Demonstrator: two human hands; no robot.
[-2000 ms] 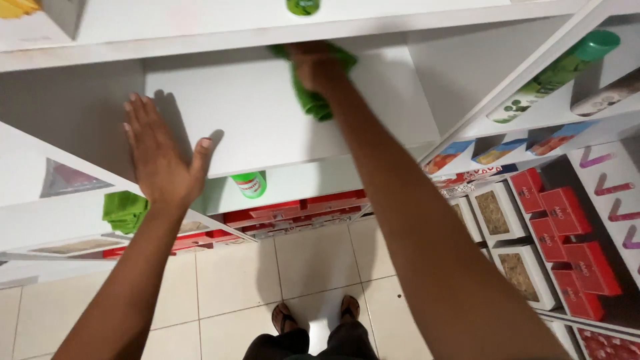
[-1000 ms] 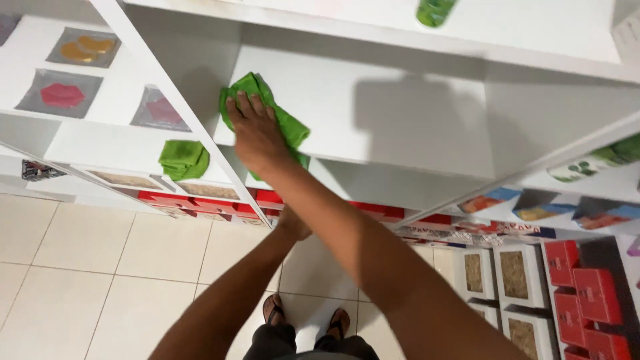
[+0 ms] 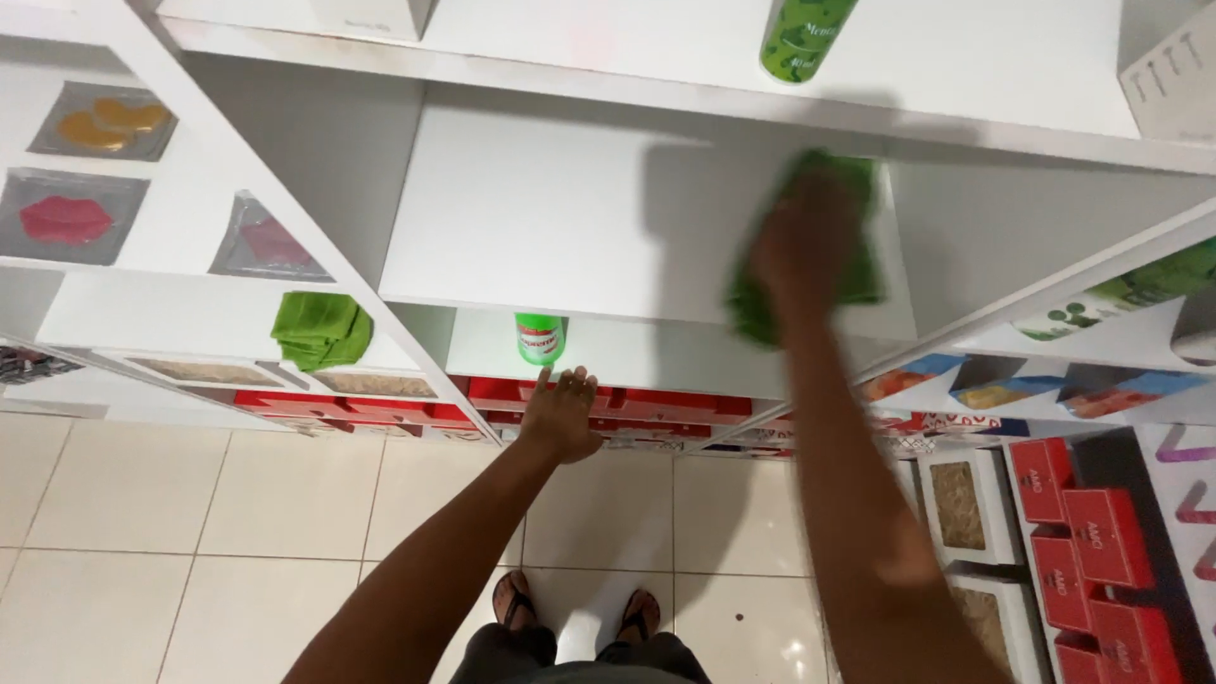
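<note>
My right hand (image 3: 807, 237), blurred, presses a green cloth (image 3: 860, 271) onto the right end of a white shelf board (image 3: 532, 199) in an open compartment. Lower down, my left hand (image 3: 562, 418) has its fingers spread at the front edge of the shelf below and holds nothing. Its fingertips are just under a green bottle (image 3: 541, 339) on that lower shelf; whether they touch it I cannot tell. A second green cloth (image 3: 321, 329) lies folded on the shelf to the left, beyond the upright divider (image 3: 285, 209).
Flat packets with lip shapes (image 3: 66, 220) lie on the left shelves. A green can (image 3: 806, 38) stands on the shelf above, with a white box (image 3: 1178, 85) at its right. Red boxes (image 3: 1107, 537) and white boxes with windows (image 3: 969, 503) fill the lower right. The floor is tiled.
Over the last second my right hand has moved with the cloth from the left end of the shelf board to its right end. My left hand, mostly hidden behind my right arm then, now shows.
</note>
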